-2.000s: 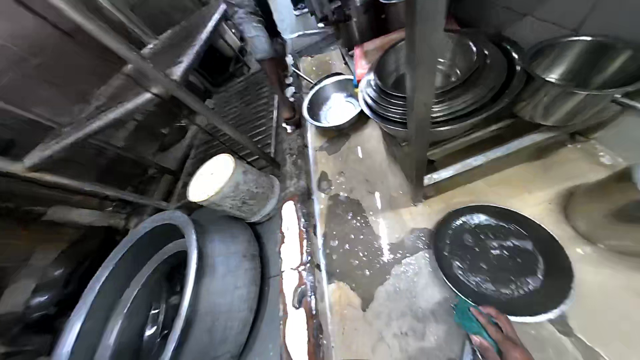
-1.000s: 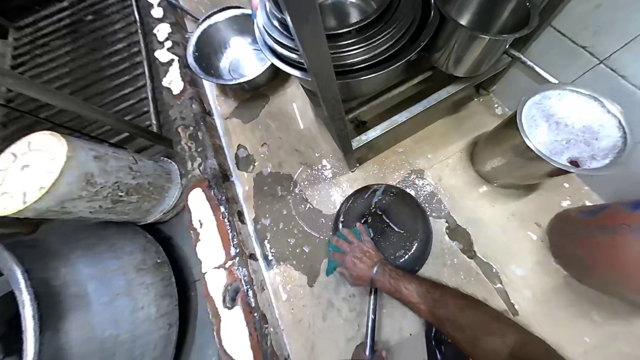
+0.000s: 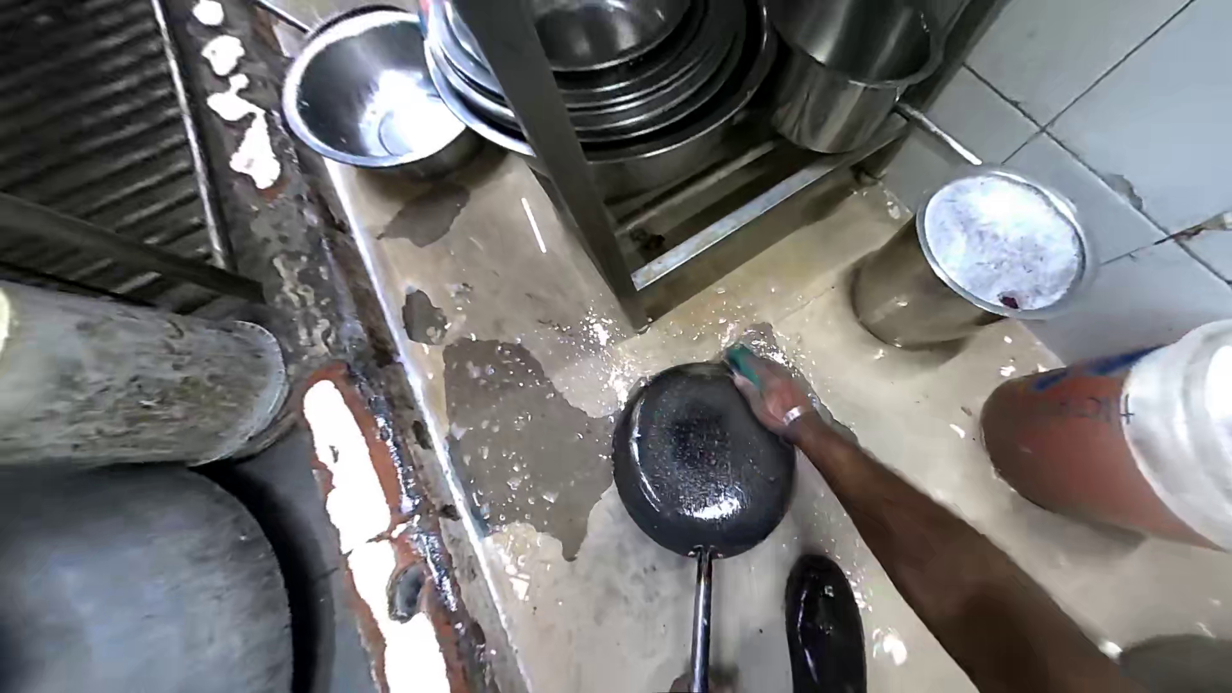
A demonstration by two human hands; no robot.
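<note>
A black frying pan (image 3: 705, 462) shows its wet, dark underside just above or on the wet floor, its metal handle pointing toward me. My right hand (image 3: 772, 390) presses a green scouring pad (image 3: 742, 363) against the pan's far right rim; a band circles the wrist. At the bottom edge, only a small part of my left hand (image 3: 717, 681) shows, around the end of the handle. A dark shoe (image 3: 825, 626) is right of the handle.
A metal rack (image 3: 577, 183) holding stacked steel bowls stands ahead, beside a steel basin (image 3: 371, 91). To the right are a steel container of foamy liquid (image 3: 1001, 243) and a reddish drum (image 3: 1068, 448). A raised, broken edge (image 3: 356, 500) and large pots lie left.
The pan has been turned over from its inner side to its underside. My right hand with the green pad has moved from the pan's left side to its far right rim.
</note>
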